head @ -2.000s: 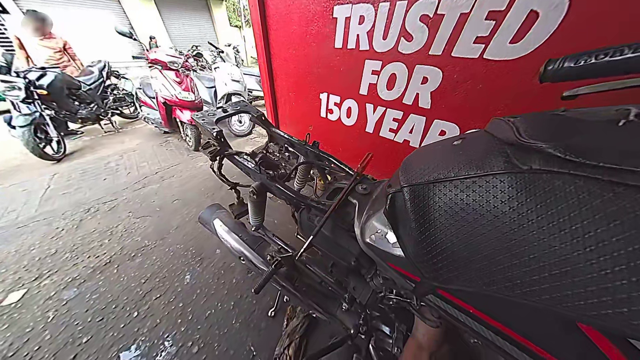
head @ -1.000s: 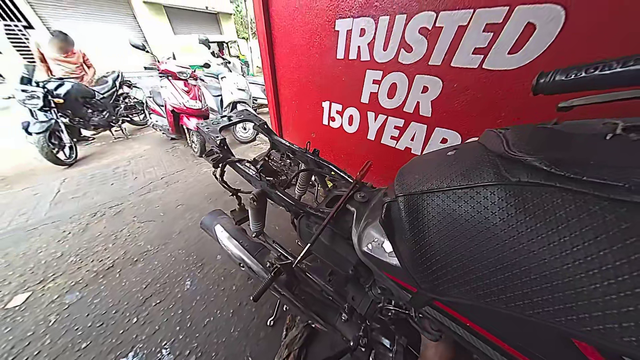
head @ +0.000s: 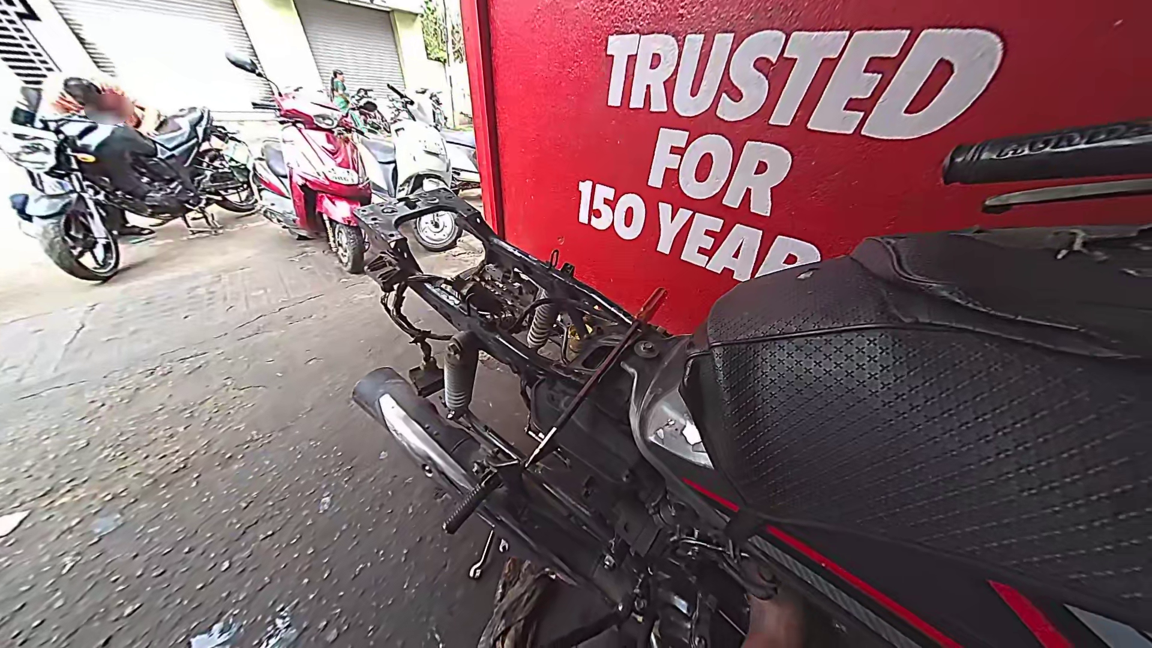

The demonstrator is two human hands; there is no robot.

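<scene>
One bare hand (head: pixel 774 621), which I cannot tell as left or right, shows only in part at the bottom edge, by the engine (head: pixel 688 603) under the fuel tank's black textured cover (head: pixel 864 405). Its fingers are hidden among the dark parts. The other hand is out of view. The motorcycle's bare rear frame (head: pixel 432 292) reaches back to the upper left, with a shock absorber (head: pixel 460 376) and a silver-tipped exhaust muffler (head: pixel 409 427) beside it. A long thin screwdriver (head: pixel 589 387) leans against the frame. A rubber footrest (head: pixel 471 506) sticks out below.
A red painted wall (head: pixel 558 126) stands right behind the motorcycle. The handlebar grip (head: pixel 1044 155) juts in at right. A spanner (head: pixel 483 556) is below the footrest. Further back are a red scooter (head: pixel 324 180), a white scooter (head: pixel 423 148) and a person (head: pixel 126 135) bending over a parked motorcycle (head: pixel 81 229).
The person by the parked motorcycle at left has bent forward over it. The partly visible hand stays low by the engine.
</scene>
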